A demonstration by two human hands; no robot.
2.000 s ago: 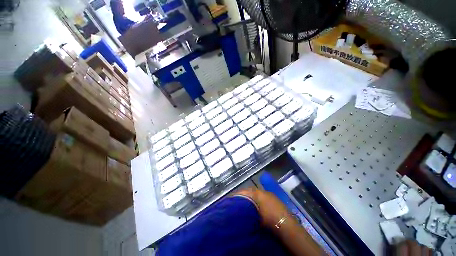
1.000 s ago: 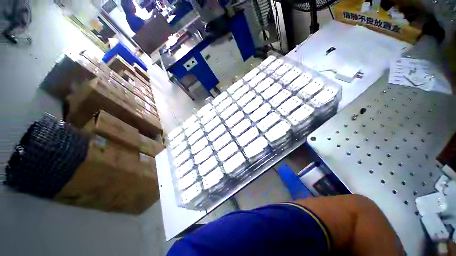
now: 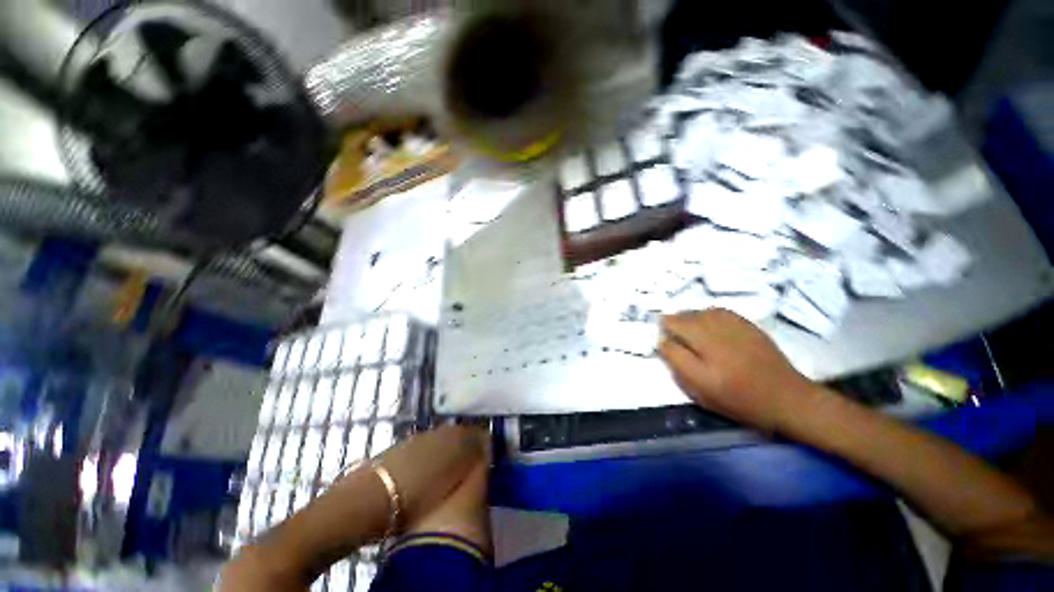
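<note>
White plastic housings lie in a large heap (image 3: 809, 185) on the silver perforated table (image 3: 497, 382). My right hand (image 3: 728, 364) is palm down at the heap's near left edge, fingers curled, its fingertips at a white housing (image 3: 624, 332); a grip on it cannot be made out. The reddish-brown fixture (image 3: 613, 237) stands behind, with white housings in its nests. Filled trays (image 3: 335, 399) with rows of white parts stand at left. My left hand (image 3: 283, 549) is low at the left by these trays, blurred and partly cut off, its fingers not visible.
The dark fan (image 3: 191, 127) stands at the upper left. The extraction nozzle (image 3: 503, 69) hangs above, left of the fixture. A yellow-brown scrap box (image 3: 387, 168) with white pieces is at the back. The blue bench edge (image 3: 693, 463) runs along the front.
The view has swung to the right, bringing the fixture, nozzle and whole heap into view. My right hand now shows fully at the heap. My left forearm now points to the lower left.
</note>
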